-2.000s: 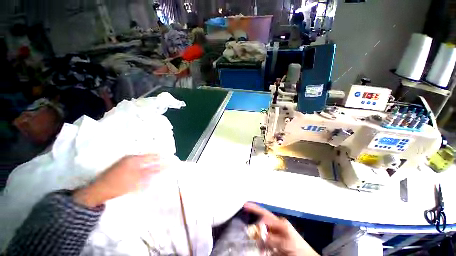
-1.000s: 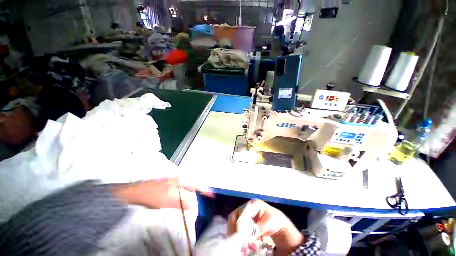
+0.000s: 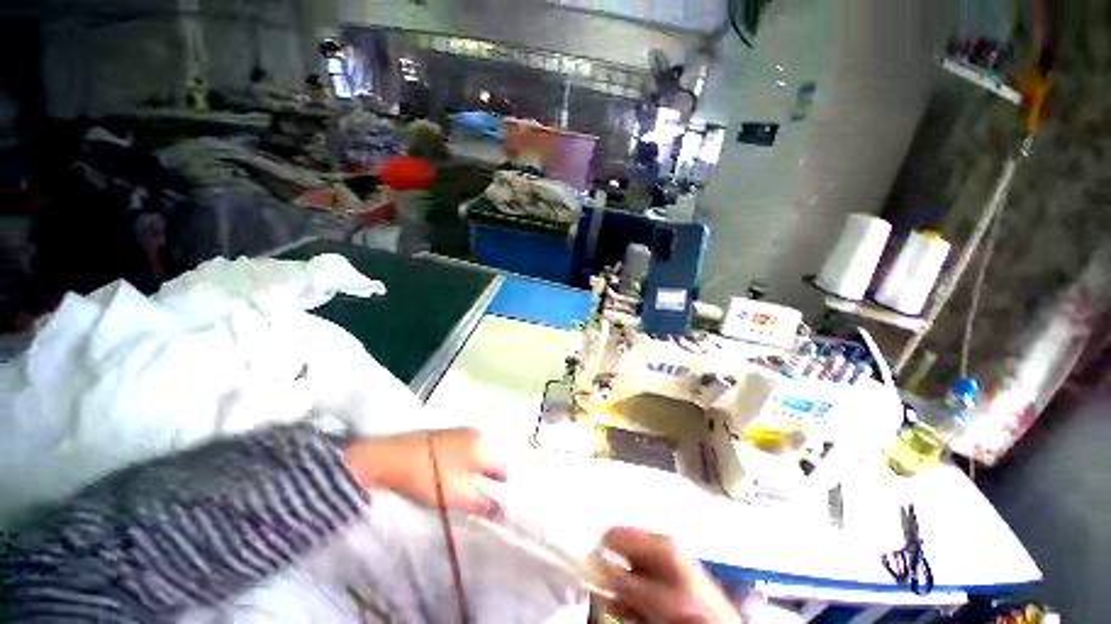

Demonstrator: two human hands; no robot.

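White fabric [image 3: 183, 366] lies in a large heap at the left and runs down over my lap. My left hand [image 3: 426, 471] is at the lower middle, its fingers closed on the fabric's edge. My right hand [image 3: 658, 578] is at the bottom, right of it, with its fingers closed on the same fabric. A pale edge of the fabric is stretched between the two hands, in front of the table edge. Blur hides the fingertips. A thin red-brown cord [image 3: 446, 536] hangs near the camera, across my left hand.
The white sewing machine [image 3: 670, 366] stands on the pale table [image 3: 512, 354], with a teal-blue smartphone [image 3: 674, 274] above its head. Black scissors [image 3: 908, 555] lie at the right. Two white thread cones [image 3: 855, 256] stand behind. A dark green surface [image 3: 402, 305] adjoins the table.
The view has tilted up and turned right. My hands have come to hold a fabric edge stretched between them; the bunched, patterned piece at my right hand no longer shows.
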